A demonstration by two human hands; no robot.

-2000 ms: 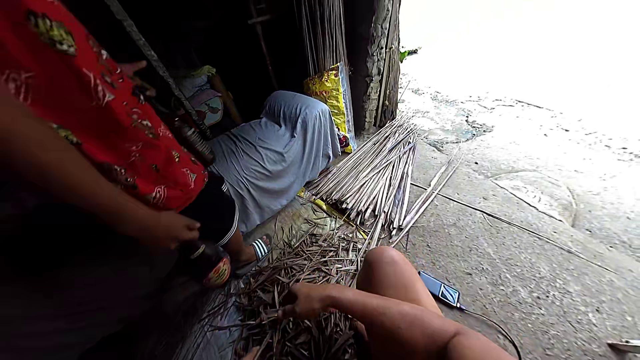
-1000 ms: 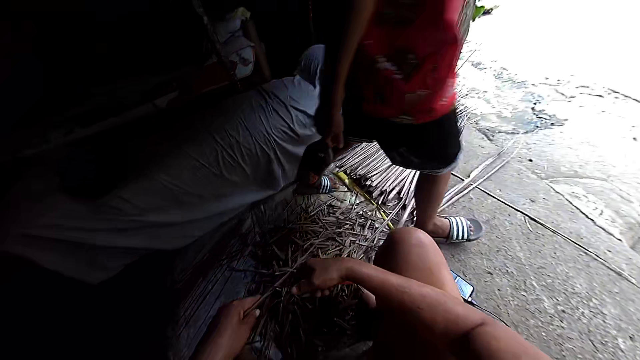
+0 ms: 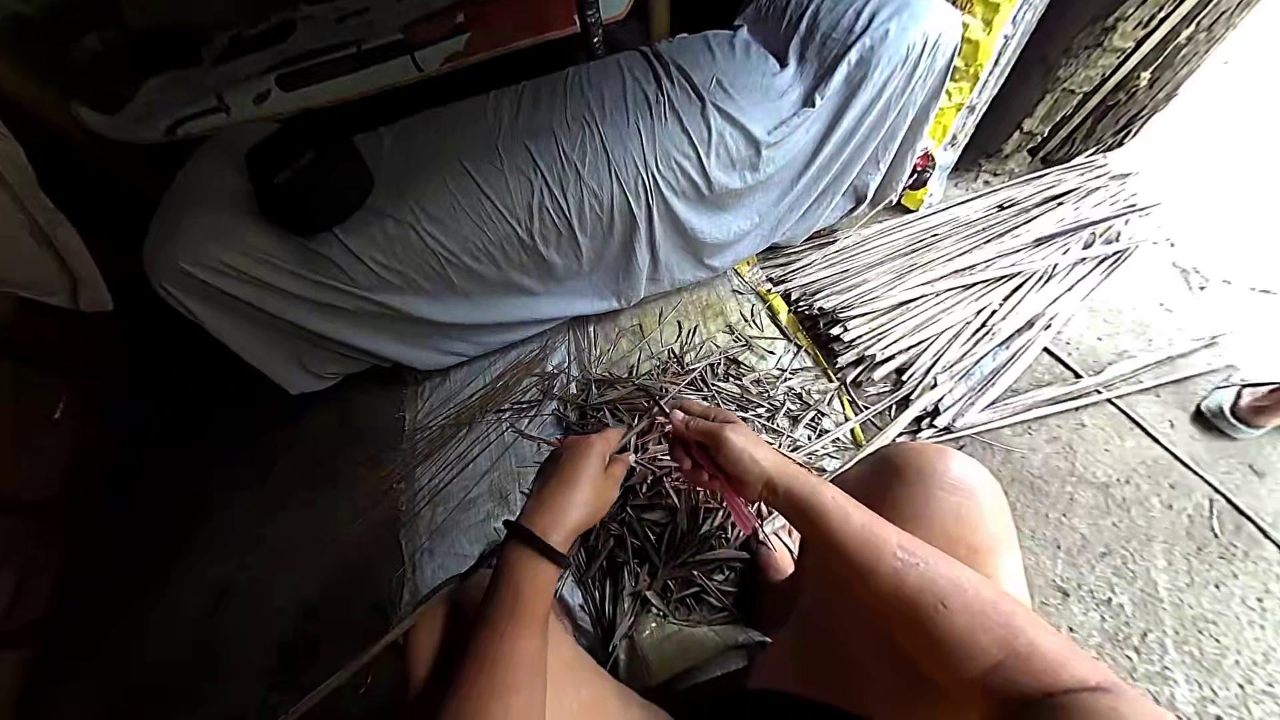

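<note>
My left hand [image 3: 580, 480], with a dark band at its wrist, is closed around a thin dry leaf strip [image 3: 350, 668] that runs down past my left leg. My right hand [image 3: 722, 452] meets the strip's upper end and also holds a pink-handled tool [image 3: 738, 508], whose working end is hidden by my fingers. Both hands are close together above a heap of short dry leaf scraps [image 3: 670, 560] on a woven plastic sheet [image 3: 440, 530]. Thin midribs [image 3: 480, 405] lie fanned out left of the heap.
Long dry palm leaf strips [image 3: 960, 290] are stacked on the right, on the concrete floor [image 3: 1140, 530]. A grey cloth [image 3: 560, 190] covers a long bulky shape behind the heap, with a dark object [image 3: 310, 180] on it. Another person's slippered foot [image 3: 1245, 408] is at the right edge.
The person in the red garment has moved off to the right; only a foot shows there now. My hands have come together above the heap. The view has turned down.
</note>
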